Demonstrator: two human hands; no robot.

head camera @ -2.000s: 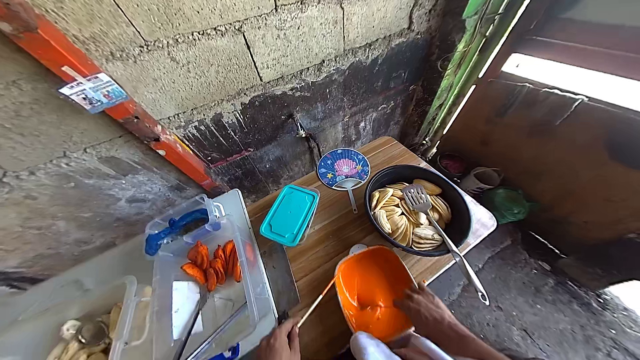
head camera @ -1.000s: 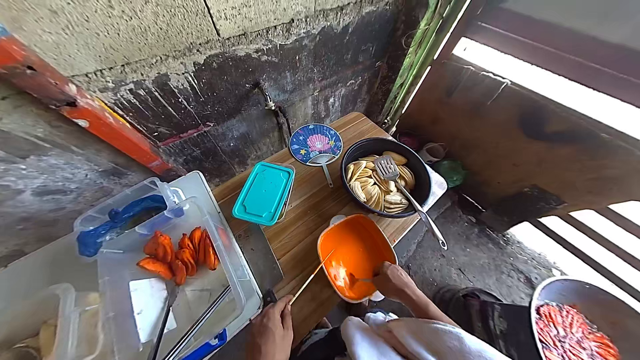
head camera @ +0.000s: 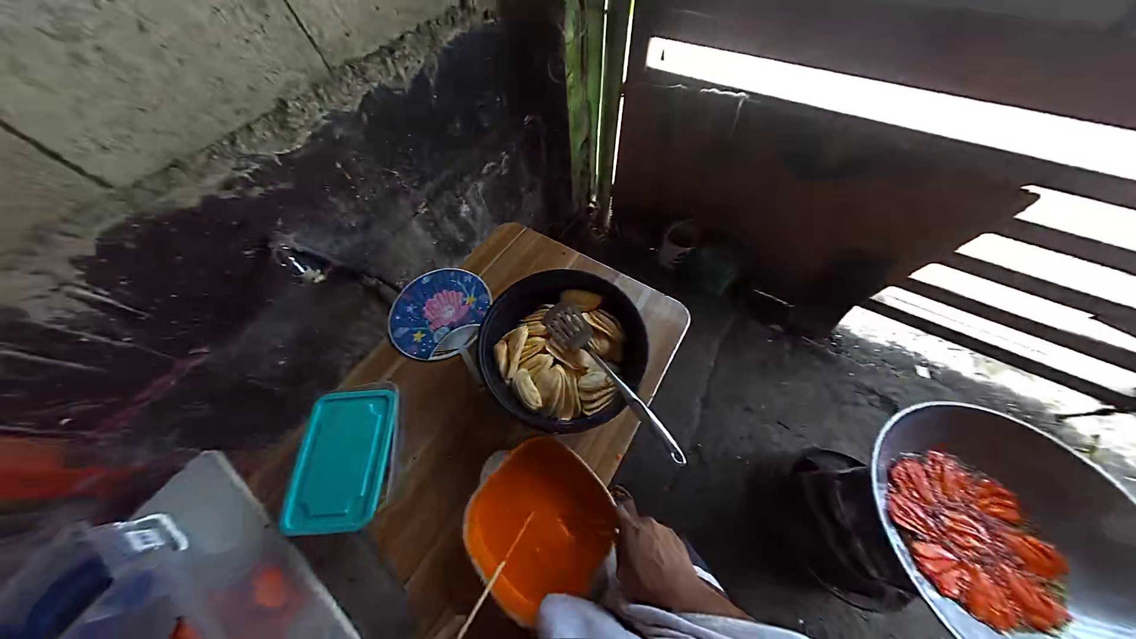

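My right hand [head camera: 657, 557] grips the right rim of an orange plastic bowl [head camera: 497, 524], which holds orange batter. A thin wooden stick [head camera: 486, 593] slants from the batter to the bottom edge, where at most a sliver of my left hand shows; its grip is hidden. A whitish cloth [head camera: 581, 617] lies against the bowl near my right wrist. Behind the bowl, a dark pan [head camera: 493, 377] holds pale sliced pieces, probably banana, and a slotted metal spatula [head camera: 568, 327] with its handle over the rim. At the right, a wide metal pan [head camera: 967, 426] holds reddish-orange pieces in oil.
A round hand fan [head camera: 417, 311] touches the dark pan's left side on the wooden table [head camera: 506, 253]. A teal-lidded container [head camera: 342, 461] stands left of the bowl. Clear plastic bins [head camera: 213, 541] are blurred at lower left. Walls stand behind; a dark stove-like object [head camera: 839, 524] is near the metal pan.
The view has swung right, bringing more of the wide metal pan in. My left hand, seen on the stick before, is now almost wholly out of frame. My right hand stays at the bowl.
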